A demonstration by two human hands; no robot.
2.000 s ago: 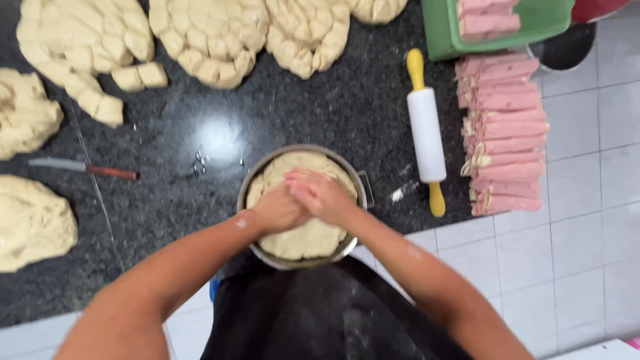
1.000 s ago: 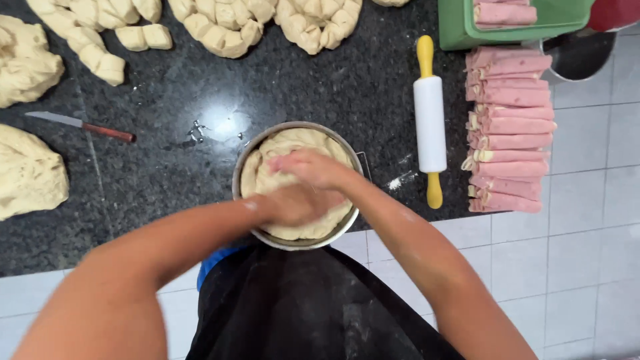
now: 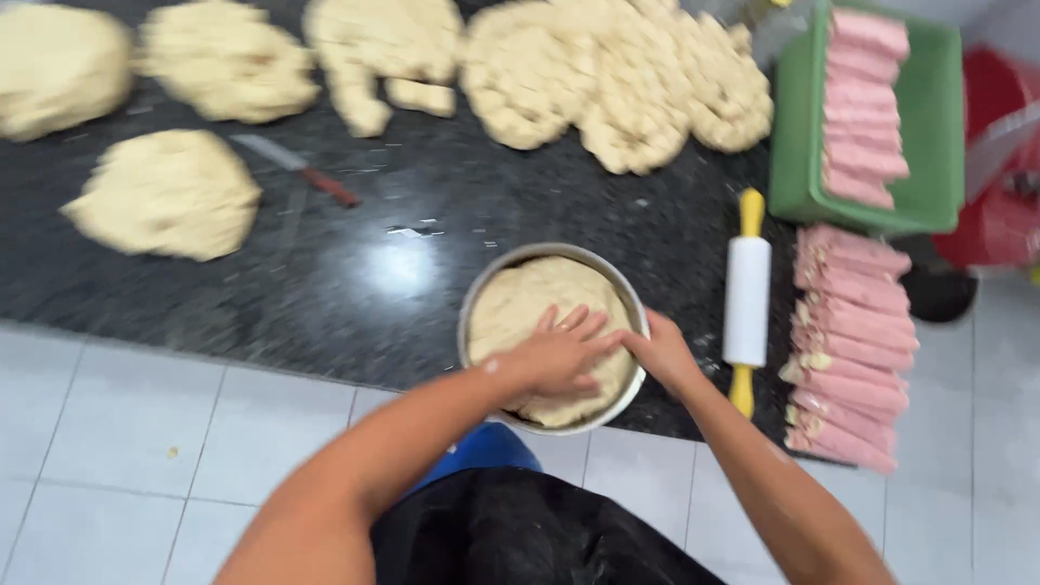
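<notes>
Pale dough [image 3: 544, 292] fills a round metal pan [image 3: 479, 284] at the front edge of the dark stone counter. My left hand [image 3: 565, 353] lies on the dough, palm down with its fingers spread. At the pan's right side my right hand [image 3: 662, 349] grips the rim. To the right lies a rolling pin [image 3: 747, 301] with a white barrel and yellow handles. A knife [image 3: 296, 169] with a red-brown handle rests on the counter to the upper left, beside a loose mound of dough [image 3: 171, 195].
More dough masses [image 3: 528, 73] line the far side of the counter, several scored into pieces. Rolled pink slices, apparently ham [image 3: 853, 349], are stacked at the right edge. A green plastic bin [image 3: 930, 130] holds more rolls, near a red object [image 3: 991, 219] and a dark round container [image 3: 938, 284].
My hands were together over the dough; now they are apart, with the right at the pan's rim and the left spread on the dough. The view has shifted, showing more of the counter's left side.
</notes>
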